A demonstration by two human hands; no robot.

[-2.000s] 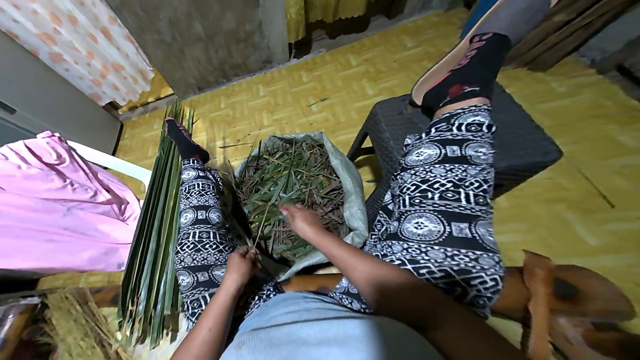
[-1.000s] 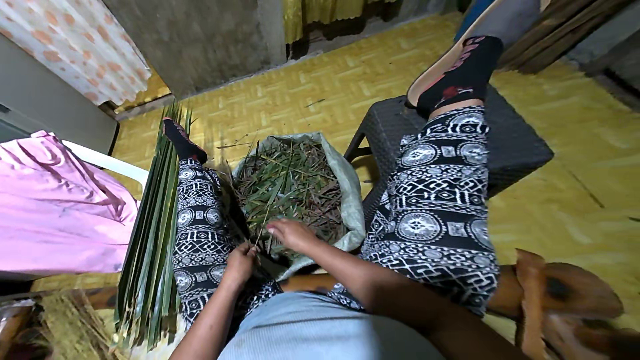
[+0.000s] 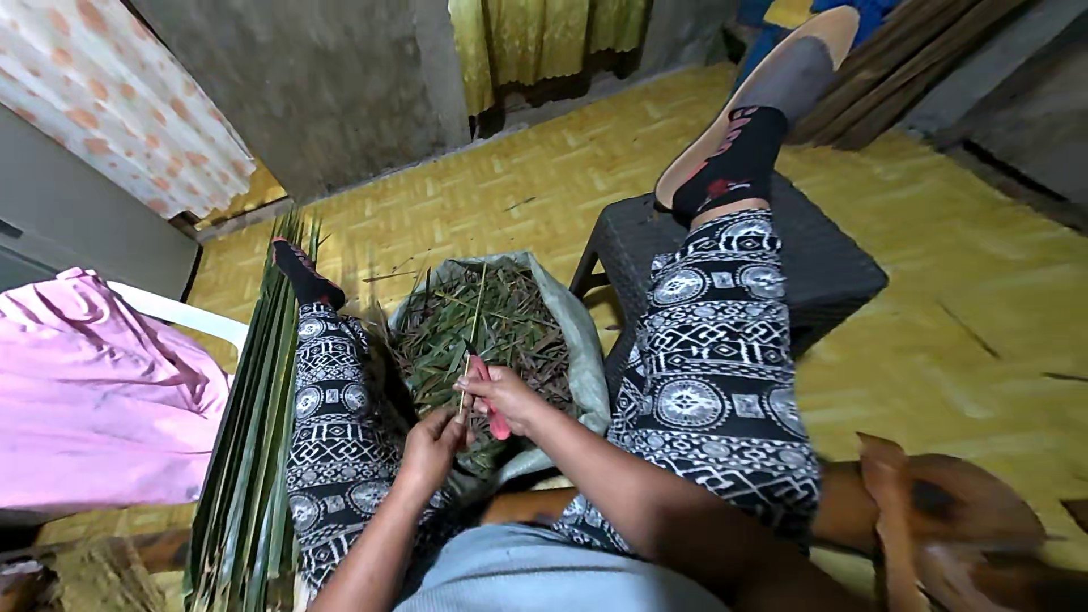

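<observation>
My right hand (image 3: 501, 399) is closed around a small knife with a pink-red handle (image 3: 489, 399), its short dark blade pointing up and away. Between the fingers of my left hand (image 3: 442, 438) is the lower end of a thin leaf rib (image 3: 478, 314), which stands up past the blade. Both hands meet over the near side of an open woven sack (image 3: 586, 340) full of green and brown leaf scraps (image 3: 518, 327). Long green palm leaf strips (image 3: 255, 408) lie in a bundle beside my left leg.
Under my right leg stands a dark woven-pattern stool (image 3: 816, 255). A pink cloth (image 3: 102, 399) hangs over a white chair (image 3: 183, 314) at the left. Brown wooden furniture (image 3: 943, 510) is at the lower right. Dried fibres (image 3: 102, 578) lie at the lower left.
The pink-red knife handle now shows plainly in my right hand. The thin rib stands upright over the sack. My legs and the leaf bundle have stayed in place.
</observation>
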